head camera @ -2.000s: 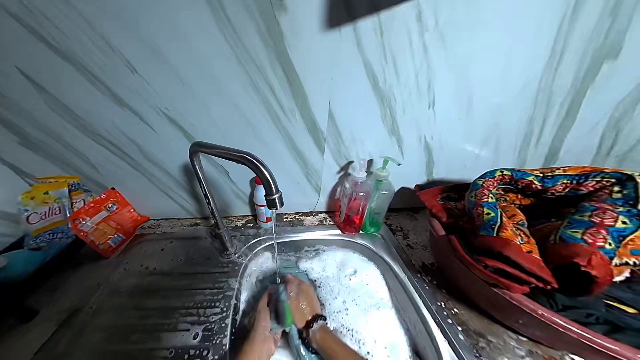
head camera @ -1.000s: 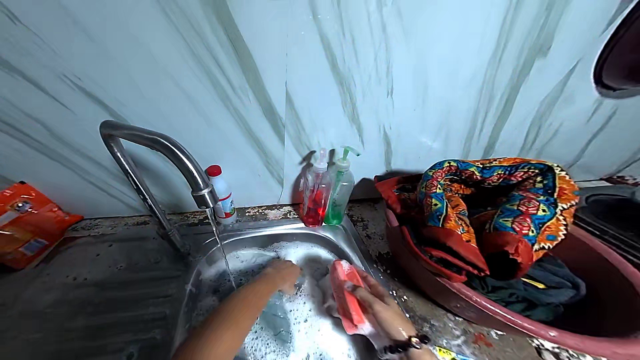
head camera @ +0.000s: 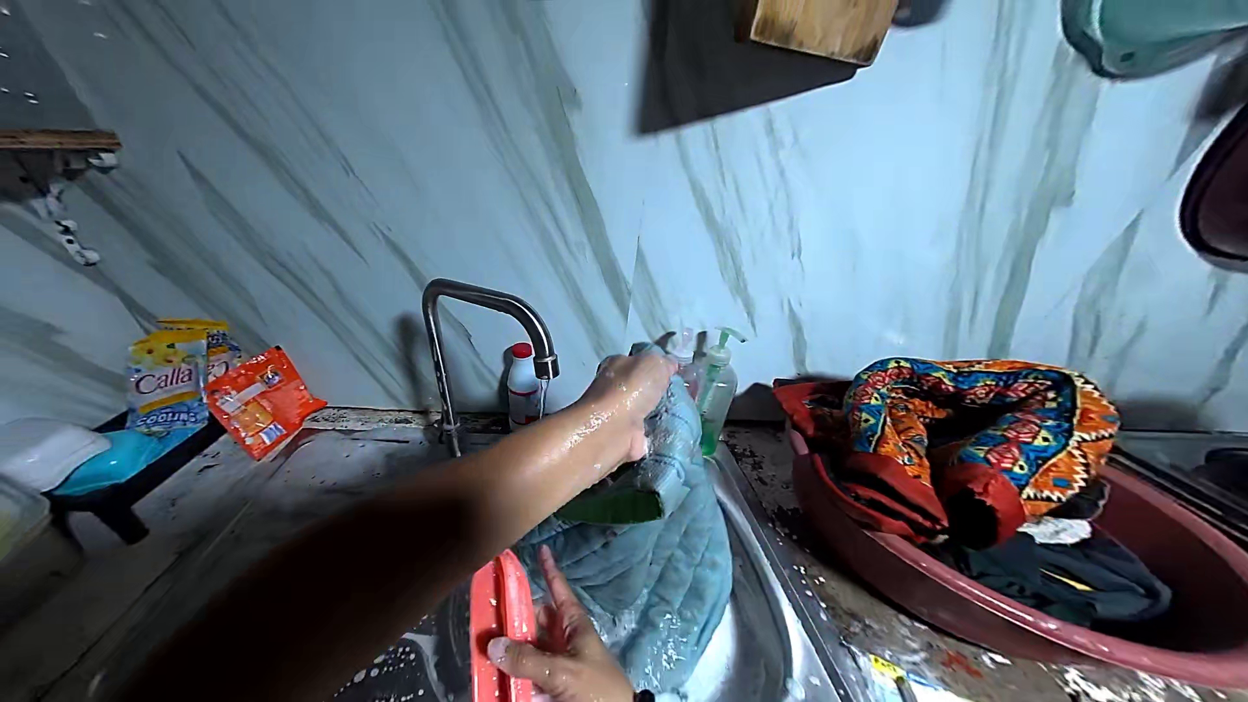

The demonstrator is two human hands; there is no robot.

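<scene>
My left hand [head camera: 629,395] reaches across from the lower left and grips the upper part of a wet grey-green cloth garment [head camera: 673,556], holding it raised above the steel sink [head camera: 780,624]. The cloth hangs down into the basin, and a dark green patch [head camera: 614,507] shows below my fist. Lower down, my right hand [head camera: 570,648] holds a red plastic object [head camera: 502,624], perhaps a scrub brush, beside the hanging cloth. Its underside cannot be seen. Water runs from the curved steel faucet [head camera: 492,297] behind my left forearm.
A pink basin [head camera: 907,575] with patterned fabric [head camera: 985,419] and dark clothes stands at right. Behind the sink are a red-capped white bottle [head camera: 524,385] and pump bottles, one green [head camera: 717,395]. An orange packet [head camera: 261,400] and a Calla packet [head camera: 169,380] stand at left. A wooden piece [head camera: 824,29] juts out overhead.
My left hand has lifted the cloth out of the suds. The red object in my right hand has moved left, to the near side of the cloth. The view has shifted.
</scene>
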